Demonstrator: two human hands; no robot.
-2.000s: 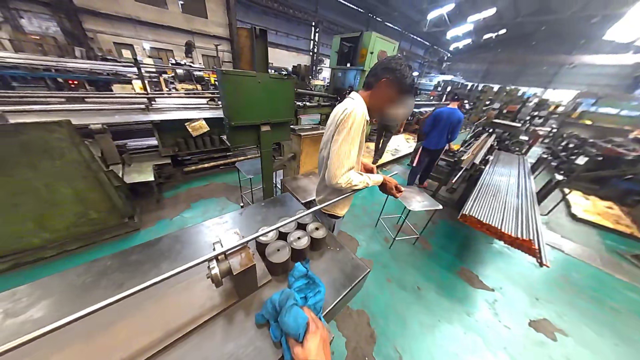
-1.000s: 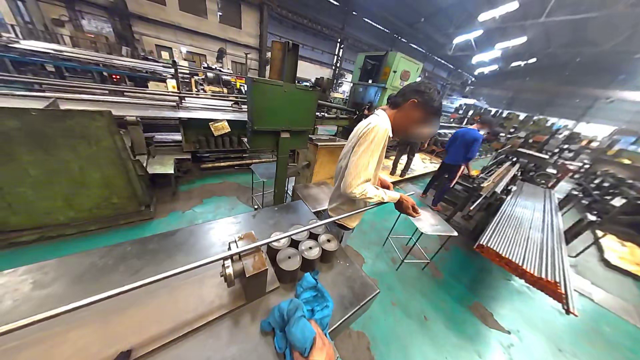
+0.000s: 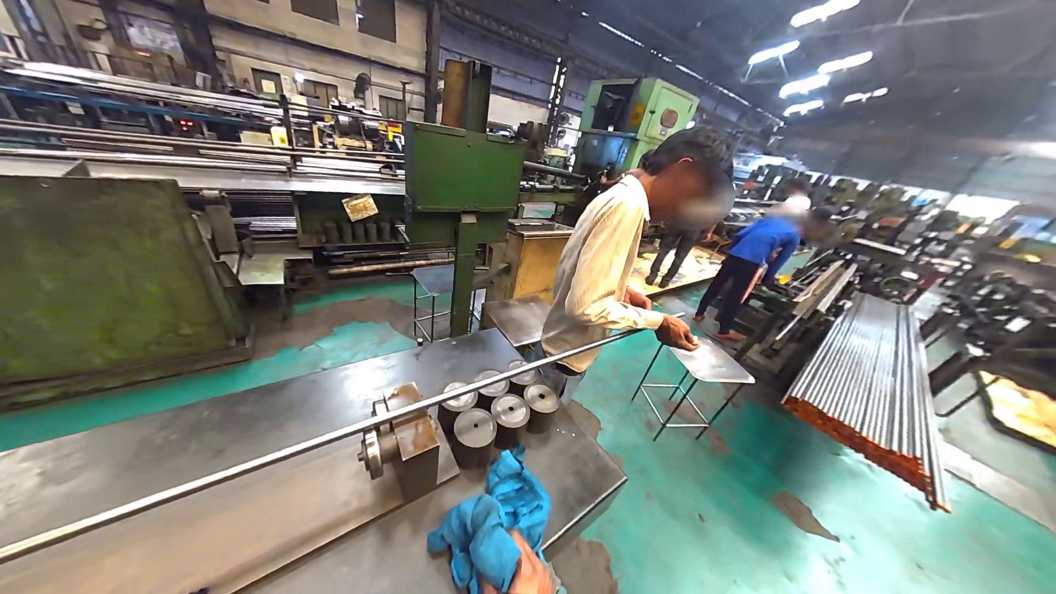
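Observation:
One of my hands, seemingly my right hand [image 3: 528,569], grips a bunched blue cloth [image 3: 487,532] at the near edge of the steel table [image 3: 272,363]. My left hand is not in view. Above the cloth, a long metal rod [image 3: 272,458] slants across the table over a roller support block [image 3: 412,441]. Several dark metal cylinders with bright round tops [image 3: 476,431] stand together just behind the cloth. At the rod's far end are the hands of a co-worker [image 3: 676,332] in a light shirt.
A steel stool [image 3: 714,361] stands right of the co-worker. Further right lies a bundle of metal bars [image 3: 866,388] with orange ends. A green machine column [image 3: 464,264] rises behind the table. Another person in blue [image 3: 755,247] bends near machinery.
The person in blue now bends further forward. The co-worker remains at the rod's end, and the blue cloth stays in my hand. The view has shifted slightly.

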